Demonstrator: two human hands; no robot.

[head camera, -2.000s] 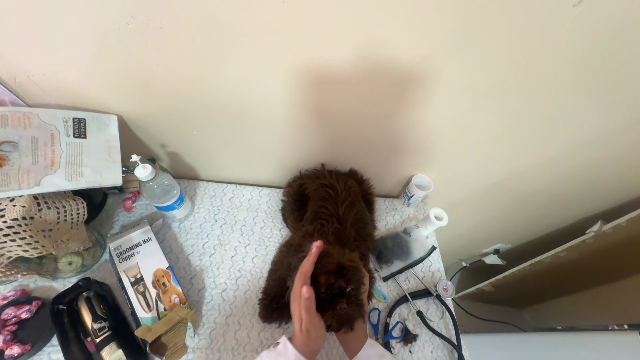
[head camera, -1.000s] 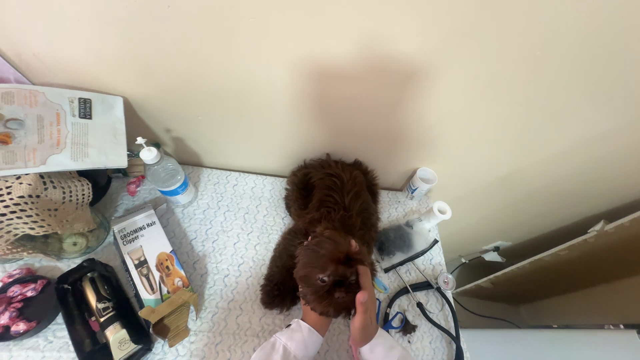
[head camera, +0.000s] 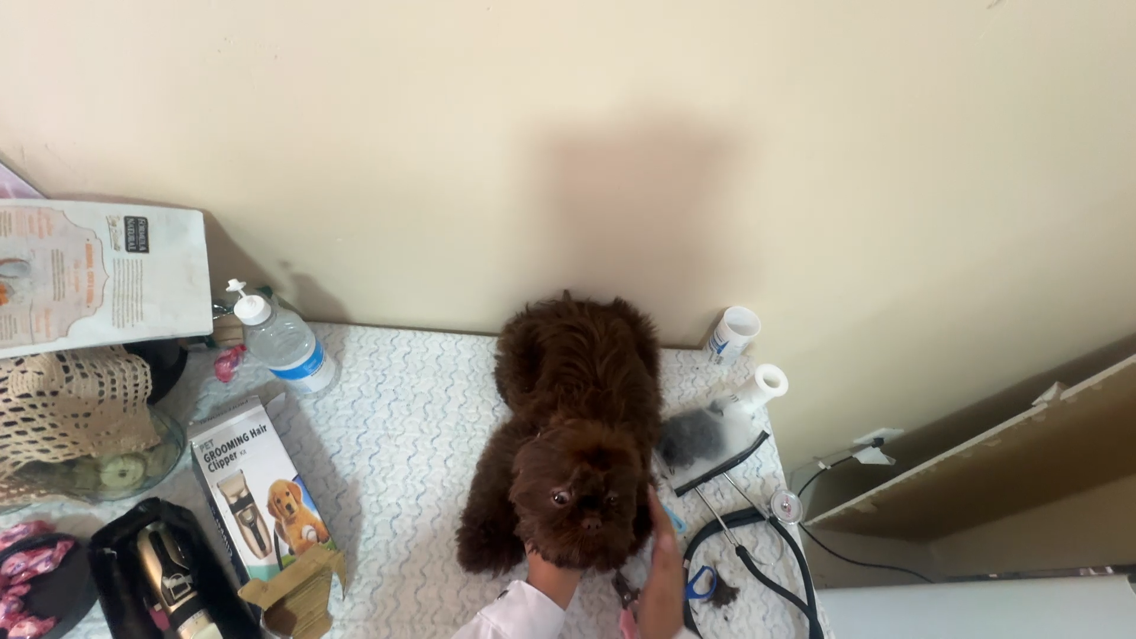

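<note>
A brown curly-haired dog [head camera: 581, 382] lies on the patterned table cover [head camera: 408, 461], its head toward me. My left hand [head camera: 552, 579] is under the dog's chin, its fingers hidden by fur. On the other side, my right hand [head camera: 662, 568] is beside the dog's cheek, fingers pointing up; whether it grips anything cannot be seen. A pink-handled tool [head camera: 627, 612] lies next to that hand. Blue-handled scissors [head camera: 701, 583] rest further right, near a tuft of dark hair [head camera: 723, 593] and a black stethoscope [head camera: 803, 568].
At left are a pet hair clipper box [head camera: 257, 488], a clipper in a black case [head camera: 173, 581], a plastic bottle [head camera: 288, 342] and a crocheted cloth [head camera: 71, 404]. A white cup [head camera: 735, 333] and a clear container with dark hair [head camera: 701, 435] stand at right, near the wall.
My raised hand of two seconds ago has come down beside the dog's head. The dog's face, lowered at first, now points up toward me. Since a second ago, my right hand has shifted slightly down.
</note>
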